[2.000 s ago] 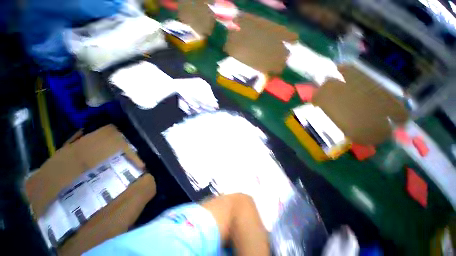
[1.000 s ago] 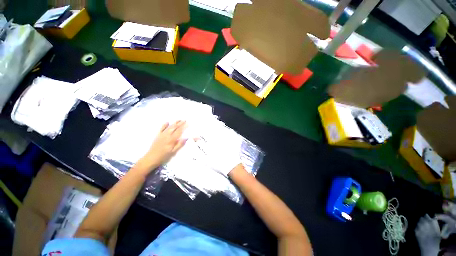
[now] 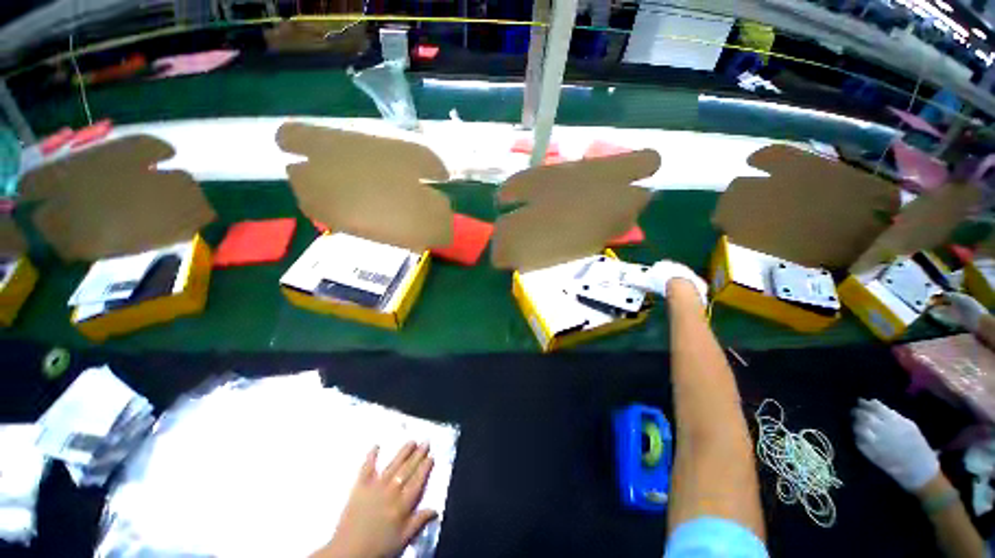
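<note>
My left hand is bare, with fingers apart, and lies flat on the right part of a large pile of glaring white clear bags. My right hand, in a white glove, reaches to the right side of an open yellow retail box. Its fingers are at the edge of a white perforated piece that lies tilted over the box. Whether they grip it cannot be told. A dark piece shows beneath it. The brown lid stands open behind.
More open yellow boxes stand on the green conveyor, left and right. A blue tape dispenser and tangled pale loops lie right. Another person's gloved hand is at far right. Leaflets lie left.
The view has turned up and right. My right hand has left the bag pile and reached forward to the box. My left hand remains on the pile, now nearer its right edge.
</note>
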